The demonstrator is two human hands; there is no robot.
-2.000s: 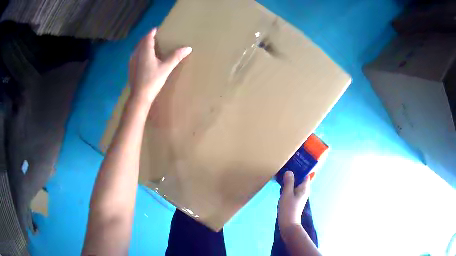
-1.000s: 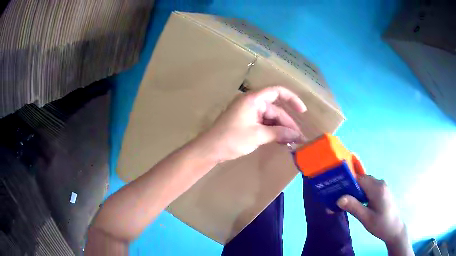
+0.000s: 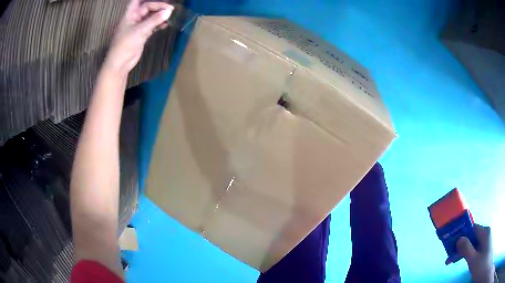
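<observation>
A brown corrugated carton (image 3: 249,138) stands tilted in front of my legs, its large face towards me, with a small dark hole and shiny tape along the centre seam. Dark printing shows on its upper right side. My left hand (image 3: 145,27) is beyond the carton's upper left corner, thumb and fingers pinched on faint clear packing tape (image 3: 190,21); the tape's full run is hard to see. My right hand (image 3: 475,249) holds the orange and blue tape gun (image 3: 455,224) at the lower right, apart from the carton.
Stacked flat cartons (image 3: 50,61) fill the upper left, with more dark stacks below. An open carton (image 3: 476,72) is at the upper right edge. The floor (image 3: 426,166) is bright blue. A small brown scrap (image 3: 128,239) lies at the lower left.
My left hand has moved from over the carton face to the upper left. My right hand and the tape gun have moved right and down, away from the carton. Earlier, the left hand gripped the carton.
</observation>
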